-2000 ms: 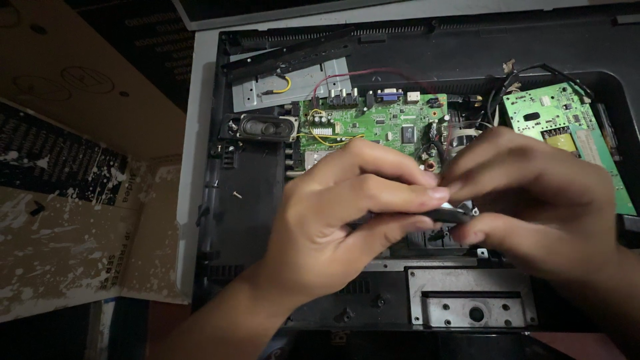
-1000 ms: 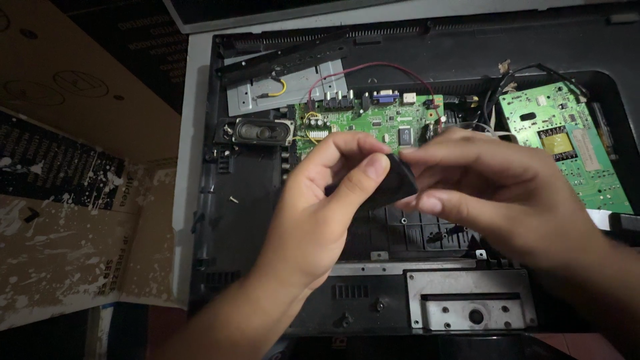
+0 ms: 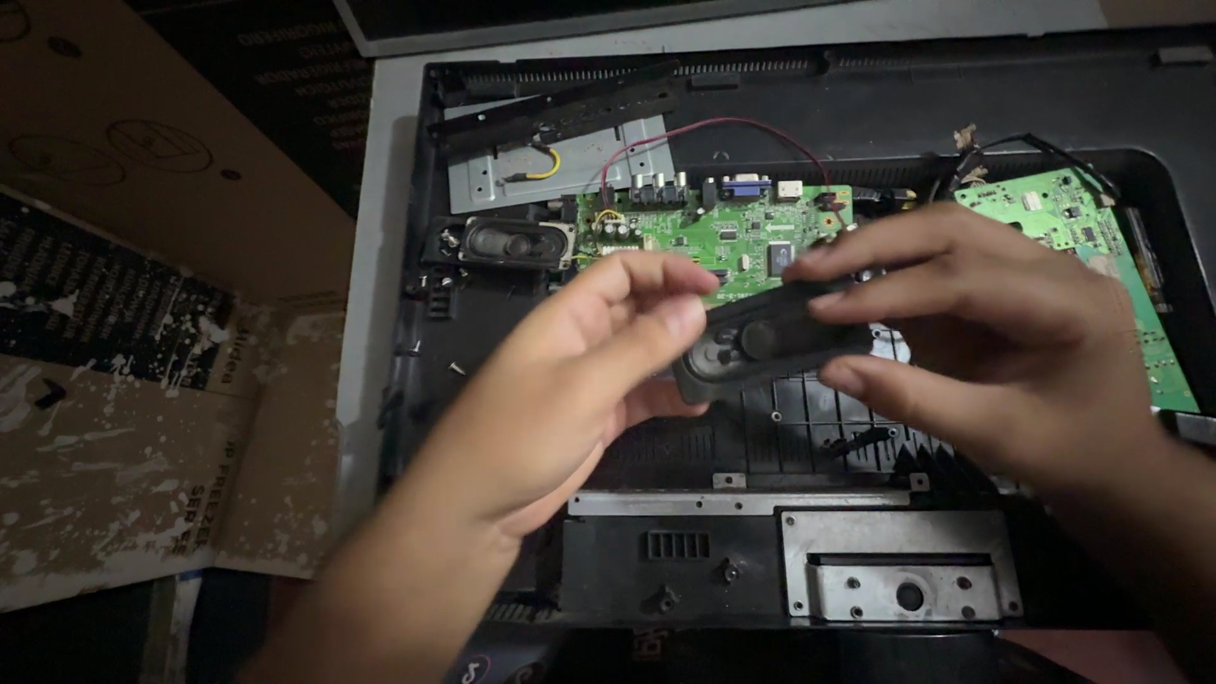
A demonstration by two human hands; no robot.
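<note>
A black oblong speaker (image 3: pixel 760 337) is held between my two hands, its cone side facing up and tilted. My left hand (image 3: pixel 608 361) grips its left end with thumb and fingers. At its right end, my right hand (image 3: pixel 959 332) pinches it between thumb and fingertips. Behind the speaker lies a green circuit board (image 3: pixel 731 228) with connectors along its top edge. A similar speaker (image 3: pixel 518 243) sits in the upper left of the black plastic housing (image 3: pixel 456 418). A second green board (image 3: pixel 1035 204) lies partly hidden behind my right hand.
A grey metal plate (image 3: pixel 465 180) lies under a black strip (image 3: pixel 579 104) at upper left. A loose screw (image 3: pixel 457 369) rests on the housing. A metal bracket (image 3: pixel 898 532) is at the front. Cardboard (image 3: pixel 275 456) stands on the left. A red wire (image 3: pixel 731 121) arches over the board.
The speaker has turned between my hands, so its cone side now shows. My right-hand fingers have spread along its right end.
</note>
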